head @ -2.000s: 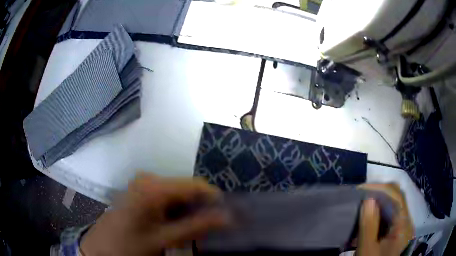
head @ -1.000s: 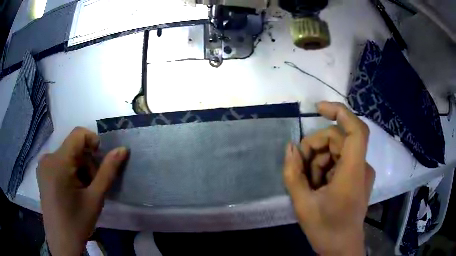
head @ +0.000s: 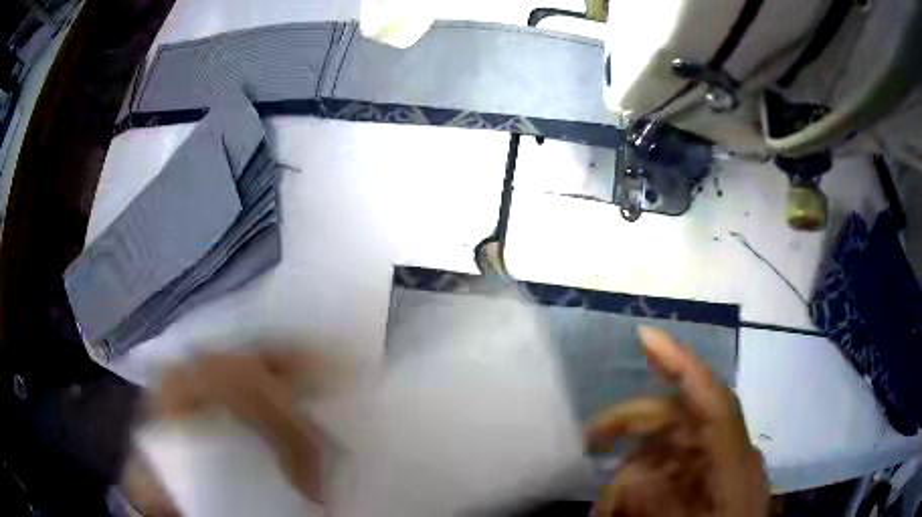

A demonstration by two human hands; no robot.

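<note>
A paired piece (head: 647, 348), grey-blue with a navy printed strip along its far edge, lies flat on the table in front of me. A white stiff sheet, by its look the sewing template (head: 475, 394), is blurred over the left part of the piece. My left hand (head: 248, 414) is strongly blurred at the lower left, at the white sheet; its grip cannot be made out. My right hand (head: 687, 434) is over the piece's right part, fingers apart, near the sheet's right edge.
A fanned stack of grey-blue plain pieces (head: 162, 242) lies at left. Sewn pieces (head: 475, 71) lie in a row behind. The machine head (head: 748, 61), presser foot (head: 629, 192) and brass-yellow knob (head: 806, 206) are at upper right. Navy printed pieces (head: 874, 313) hang at right, beside a thread tail (head: 770, 265).
The grey-blue piece now lies flat with the white sheet over it. My left hand has left the piece's left edge and is blurred with the sheet. The view has shifted, showing the sewn row again.
</note>
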